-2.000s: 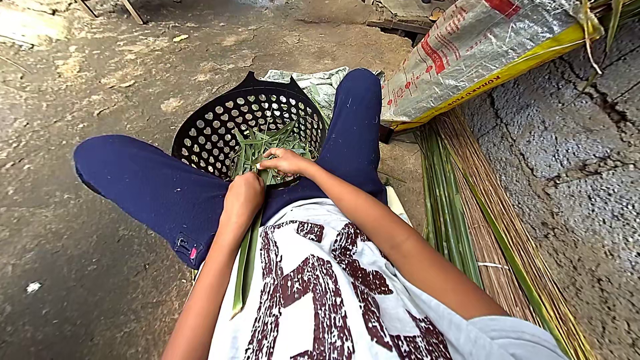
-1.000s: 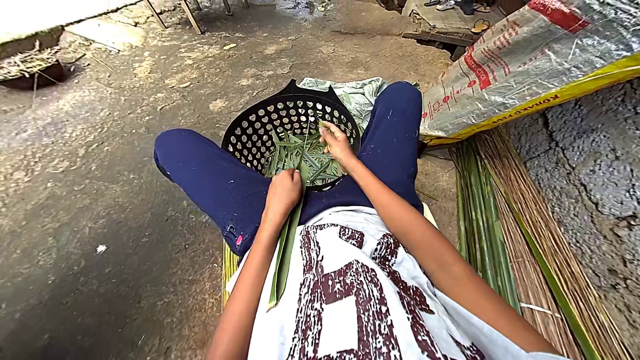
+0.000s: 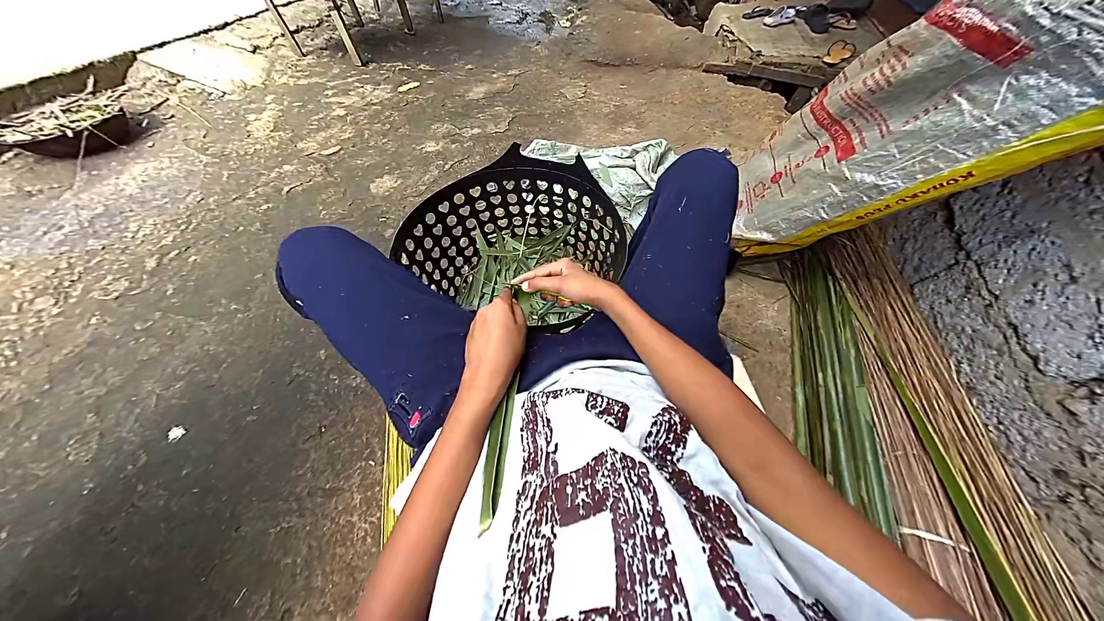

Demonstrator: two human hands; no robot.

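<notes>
My left hand is closed around a long green palm leaf, whose tail hangs down over my shirt. Touching or almost touching its upper end is my right hand, with fingers bent and a small yellowish thing partly visible among them; what it is cannot be told. Both hands are above the near rim of a black plastic basket with heart-shaped holes, between my legs. Cut green leaf pieces lie inside the basket.
On the right, long green leaves and brown midribs lie along a rough wall. A silver and yellow sack leans above them. Behind the basket is a pale cloth. A bowl of sticks stands far left, sandals far back.
My right hand, which was out over the basket one second ago, has come back beside my left hand. The left hand still holds the leaf.
</notes>
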